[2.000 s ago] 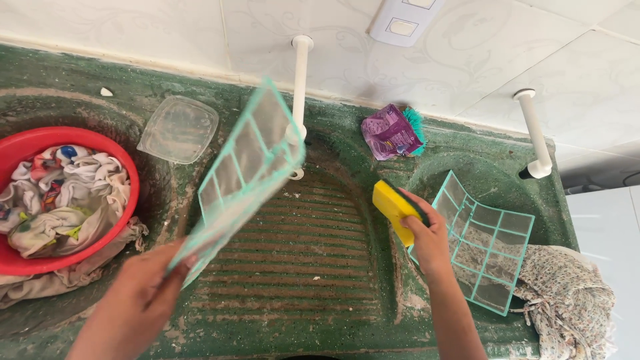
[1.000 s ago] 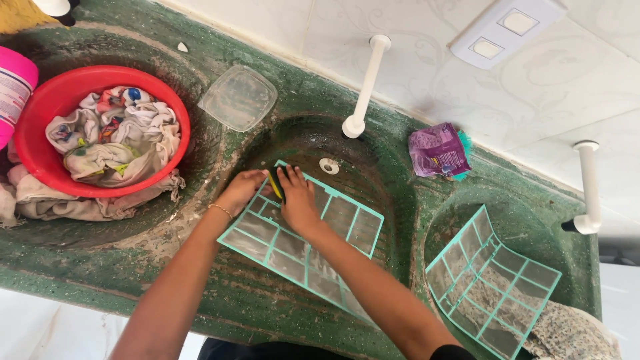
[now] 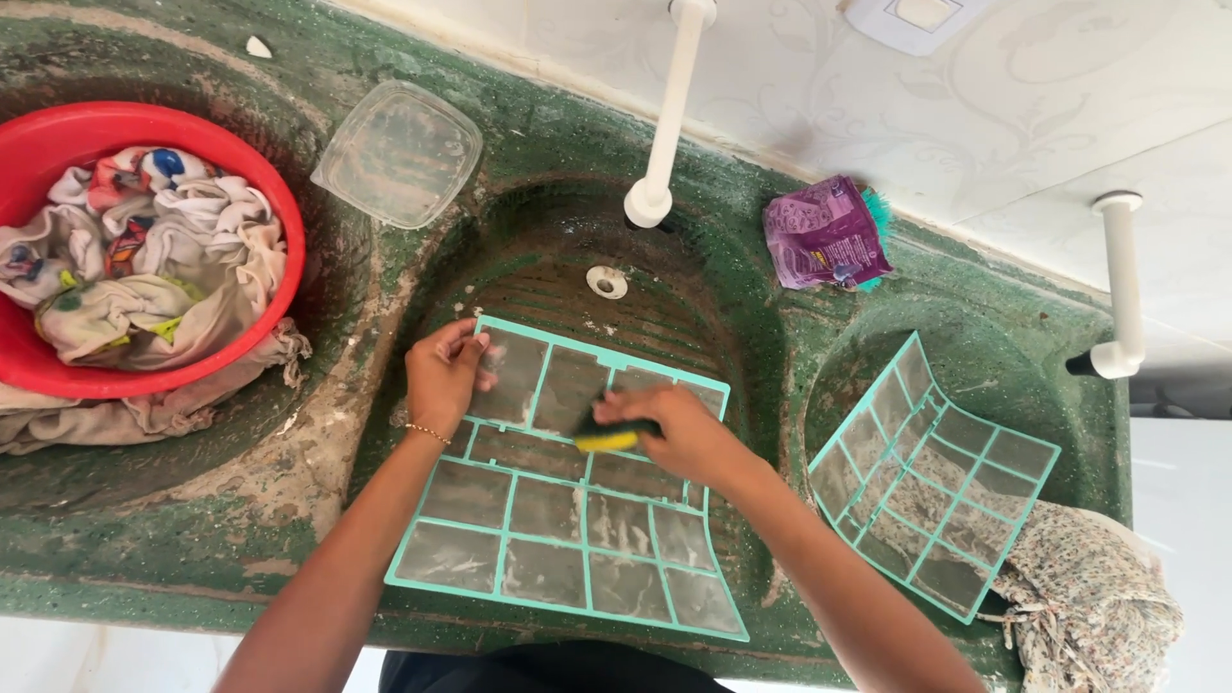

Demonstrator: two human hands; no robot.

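Note:
A mesh air-conditioner filter with a turquoise plastic frame [image 3: 544,489] lies across the ribbed middle basin of the green sink, with whitish smears on its mesh. My left hand [image 3: 446,373] grips its upper left corner. In my right hand [image 3: 674,428] is a yellow sponge with a dark scouring side [image 3: 608,441], held over the middle of the filter; motion blurs it, and whether it touches the mesh cannot be told. A second turquoise-framed filter [image 3: 948,472], bent, leans in the right basin, partly on a patterned cloth [image 3: 1092,587].
At the left stands a red plastic tub [image 3: 294,260] of wet clothes, with more cloth beneath it. A clear plastic lid or tray [image 3: 399,154] and a purple packet [image 3: 826,234] lie on the sink's back ledge. White pipe spouts [image 3: 669,115] jut from the tiled wall above the basins.
Two seconds ago my left hand held the filter raised and the sponge was off to the right. The filter now lies in the basin. Since one second ago the sponge has moved right, away from my left hand.

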